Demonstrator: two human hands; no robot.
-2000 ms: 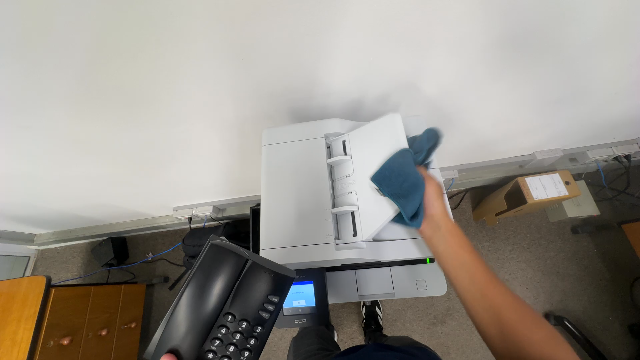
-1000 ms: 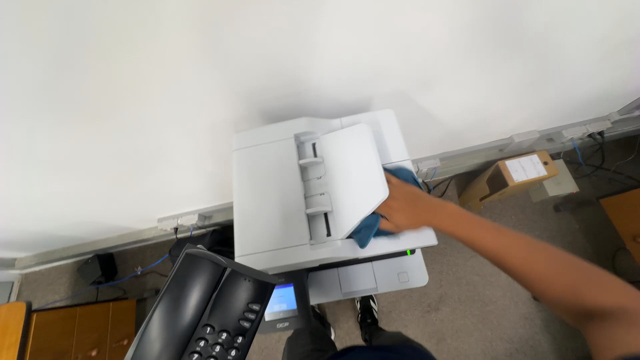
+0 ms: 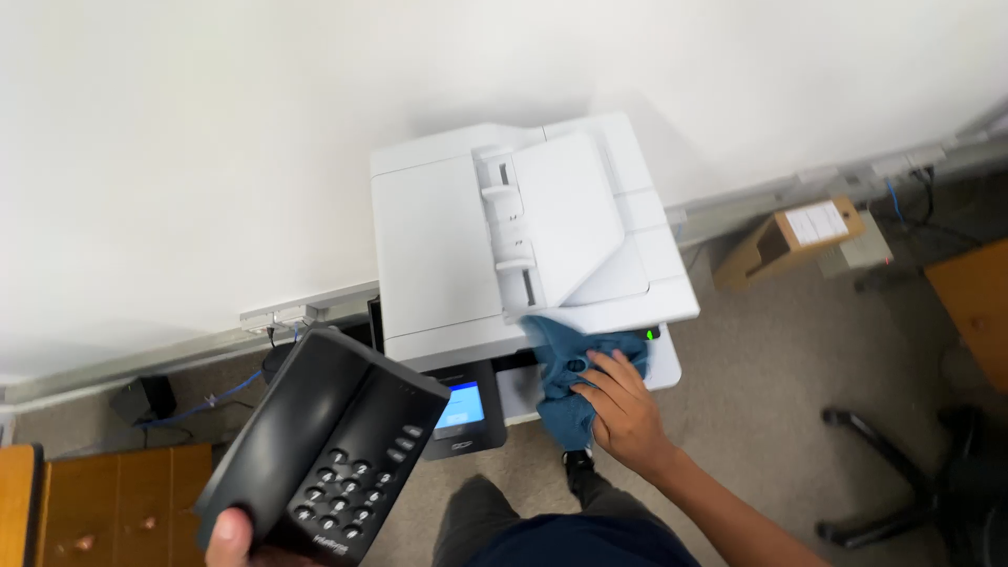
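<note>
My left hand (image 3: pixel 233 539), mostly cut off at the bottom edge, holds a black desk telephone (image 3: pixel 331 441) tilted, its handset in the cradle and keypad facing me. My right hand (image 3: pixel 630 413) holds a crumpled blue cloth (image 3: pixel 571 378) against the front edge of the white multifunction printer (image 3: pixel 441 252), over its output area. The printer's document feeder tray (image 3: pixel 567 213) slopes up on top. Beside the phone, the control panel (image 3: pixel 465 405) shows a lit blue screen. A green light glows right of the cloth.
A pale wall (image 3: pixel 236 142) stands behind the printer. Low along it run sockets (image 3: pixel 279 318) and cables. A cardboard file box (image 3: pixel 787 240) stands on the floor at right, near an office chair base (image 3: pixel 890 488). Wooden furniture (image 3: pixel 126 504) is at lower left, more at the right edge.
My right hand and the cloth have moved from the feeder tray's right side down to the printer's front edge. My left hand still holds the telephone.
</note>
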